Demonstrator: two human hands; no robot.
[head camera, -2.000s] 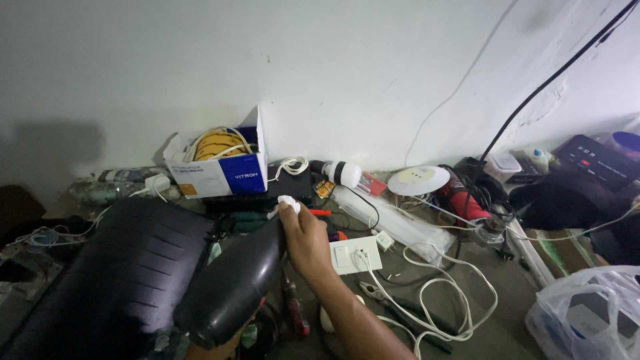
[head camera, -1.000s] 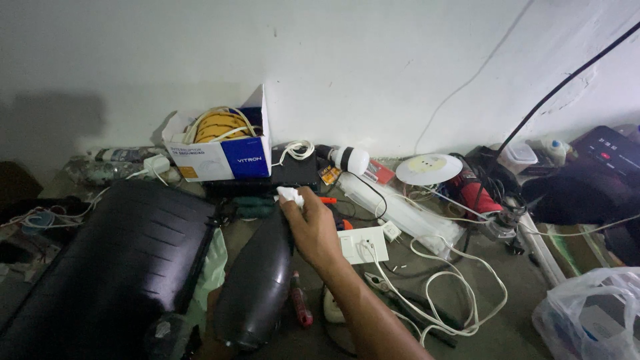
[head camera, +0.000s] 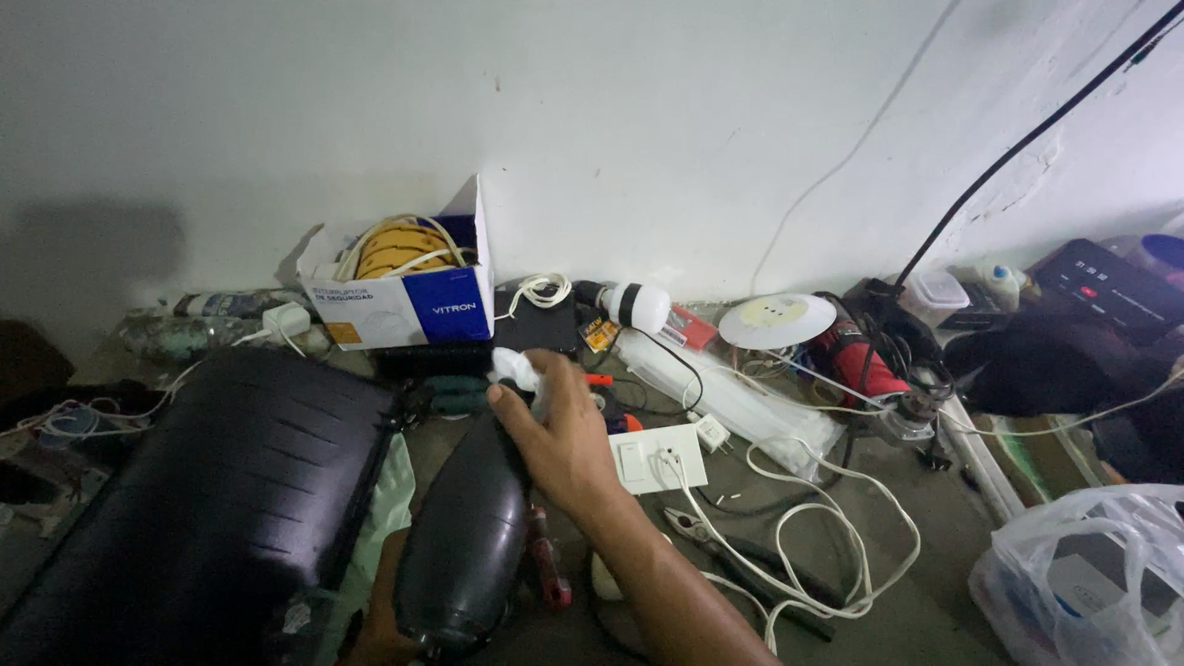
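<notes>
A glossy black tapered object (head camera: 467, 527), whose kind I cannot tell, stands tilted at lower centre. My right hand (head camera: 560, 430) is at its narrow upper end, holding a crumpled white wad (head camera: 516, 368), perhaps tissue or cloth, between thumb and fingers. My left hand (head camera: 377, 601) is mostly hidden behind the black object's lower part and appears to support it; its fingers are not visible. Just right of my right hand lies a white switch and socket plate (head camera: 659, 460) with a white cable plugged in. Pliers (head camera: 708, 536) lie below the plate.
A black ribbed plastic case (head camera: 222, 462) fills the left. Against the wall stand an open Vitron box (head camera: 379, 310), a white bulb (head camera: 640, 308) and a round white disc (head camera: 777, 321). Further right are a red and black power tool (head camera: 860, 356) and a plastic bag (head camera: 1091, 564). Loose cable (head camera: 856, 472) loops at right.
The black object has swung from a slanted to a more upright position between my hands. My right hand remains near its narrow end with the white wad.
</notes>
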